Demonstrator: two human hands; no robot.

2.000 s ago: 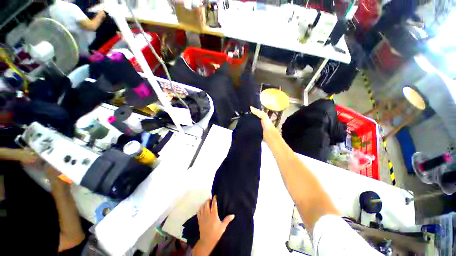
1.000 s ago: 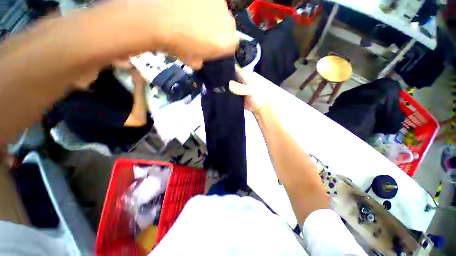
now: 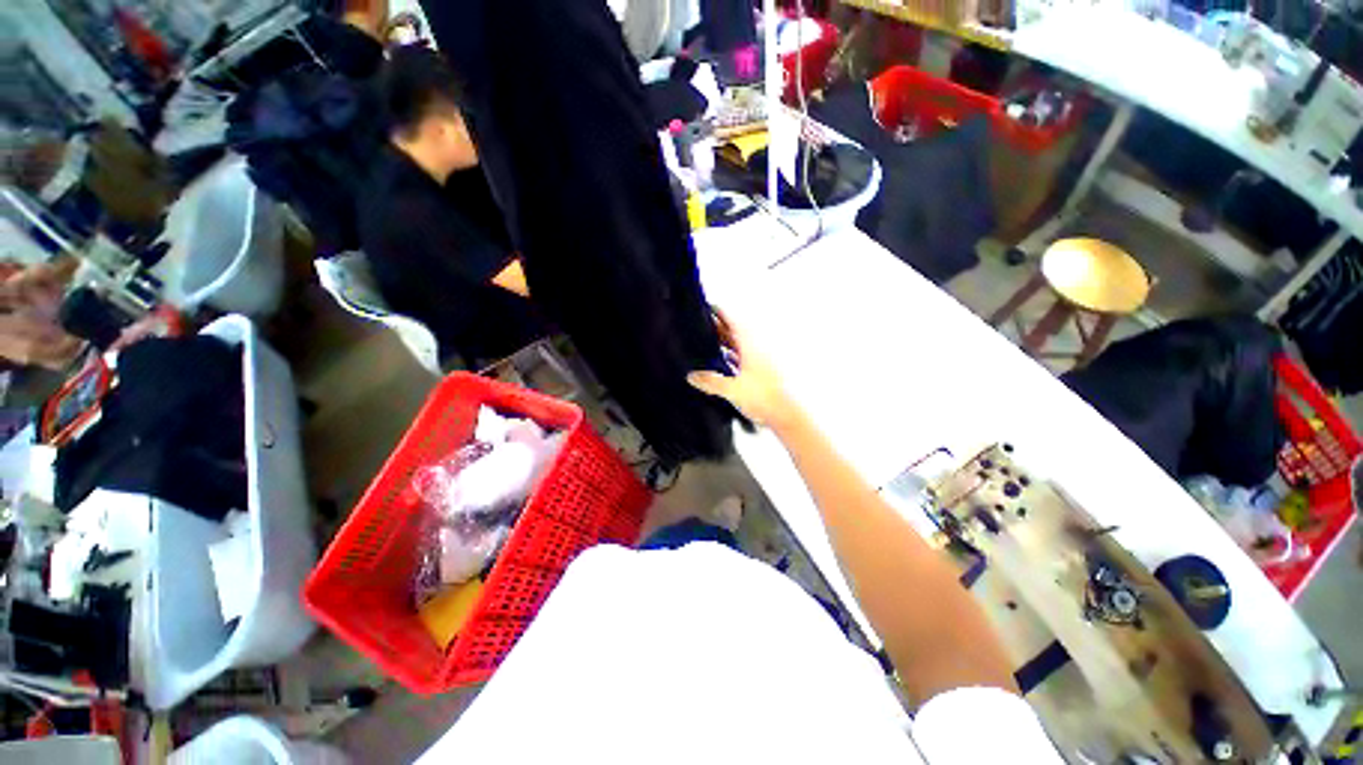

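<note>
Long black cloth, which looks like trousers [image 3: 598, 224], hangs from the top edge of the view down to beside the white table [image 3: 882, 321]. Its upper end is cut off by the frame. My right hand [image 3: 752, 381] is at the cloth's right edge near its lower part, with thumb and a finger apart. Whether it grips the cloth cannot be told. My left hand is out of the picture.
A red crate [image 3: 576, 523] with plastic bags stands left of the table. A sewing machine [image 3: 1106, 598] lies at lower right. A person in black [image 3: 426, 224] sits beyond the crate. A stool [image 3: 1096, 275] and grey bin [image 3: 284, 493] stand around.
The black cloth has swung up and left, its upper part now beyond the top edge. My left hand and arm, raised across the view before, have left the picture. My right hand stays beside the cloth.
</note>
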